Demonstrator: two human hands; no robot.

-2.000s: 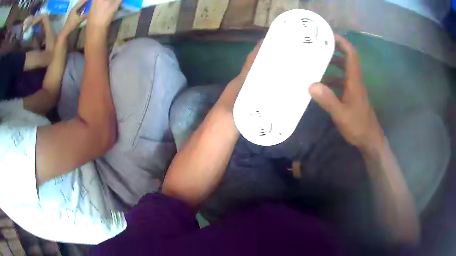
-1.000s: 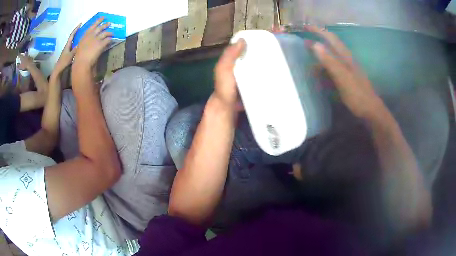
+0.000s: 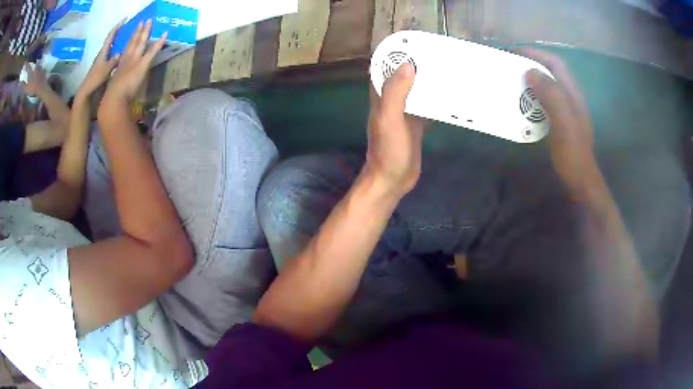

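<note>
The white oblong appliance (image 3: 463,90) is held up over my lap with its vented base plate facing me. A round slotted grille shows near each end, and two small dark slots show on the lower edge. My left hand (image 3: 395,129) grips the left end, its thumb on the face at the left grille. My right hand (image 3: 561,114) holds the right end, its thumb beside the right grille; it is slightly blurred. The fingers behind the appliance are mostly hidden, and so is its far side.
A neighbour in a patterned white shirt (image 3: 38,281) sits at the left, hands at a blue printed carton (image 3: 176,24) on the white-topped table (image 3: 228,14). More blue cartons (image 3: 70,49) lie at the far left. Wooden slats (image 3: 304,34) run along the table's near side over a green floor.
The appliance has turned from steeply slanted to nearly level, its vented face now towards me. My right hand has closed on its right end. The translucent part seen earlier is hidden.
</note>
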